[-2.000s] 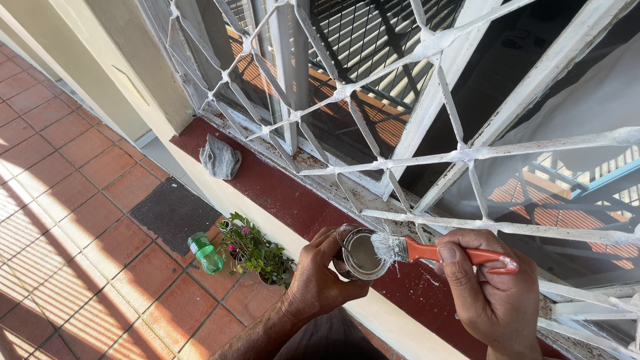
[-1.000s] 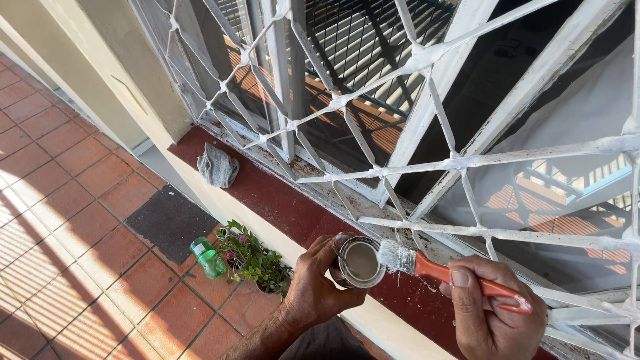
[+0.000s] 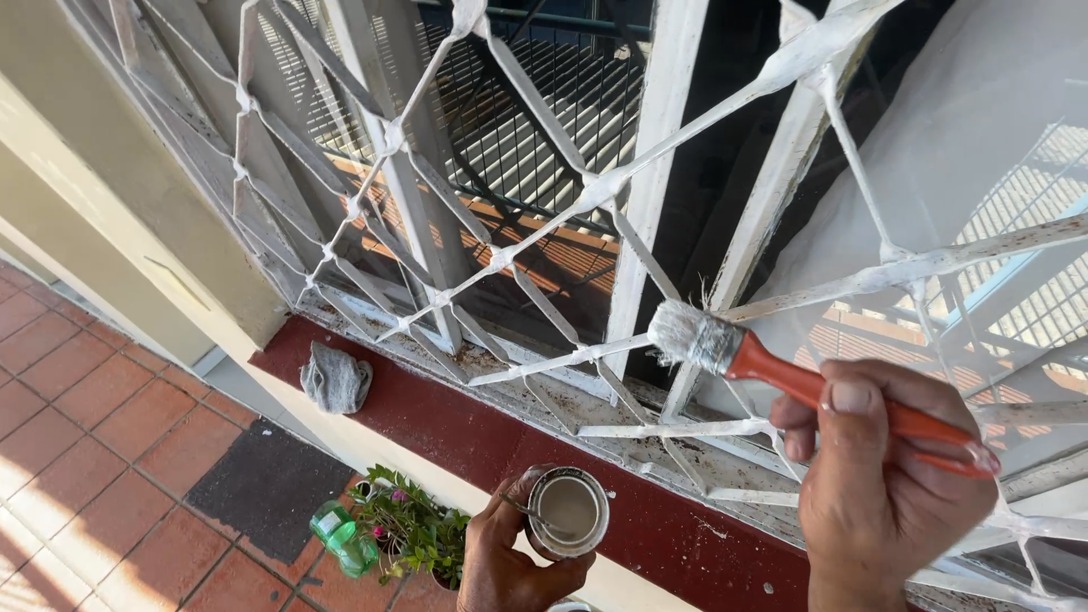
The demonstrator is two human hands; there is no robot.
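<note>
My left hand (image 3: 518, 544) grips a small metal paint can (image 3: 568, 513) with pale liquid and a thin stick in it, over the dark red sill (image 3: 629, 527). In my right hand (image 3: 875, 476) is the orange handle of a paintbrush (image 3: 778, 370). Its bristles, coated in white, are at a bar of the white metal window grille (image 3: 603, 191), up and to the right of the can. The grille bars bear rust specks in places; behind them stand white window frames (image 3: 654, 170) and glass.
A grey cloth (image 3: 336, 378) lies on the sill's left part. Below, on the terracotta tiles (image 3: 183, 459), are a dark mat (image 3: 268, 489), a green plastic bottle (image 3: 344, 537) and a flowering potted plant (image 3: 412, 527). A cream wall post (image 3: 161, 170) rises at left.
The brush has moved from beside the can's rim up to a grille bar. The can is still in my left hand. The view has shifted closer to the grille.
</note>
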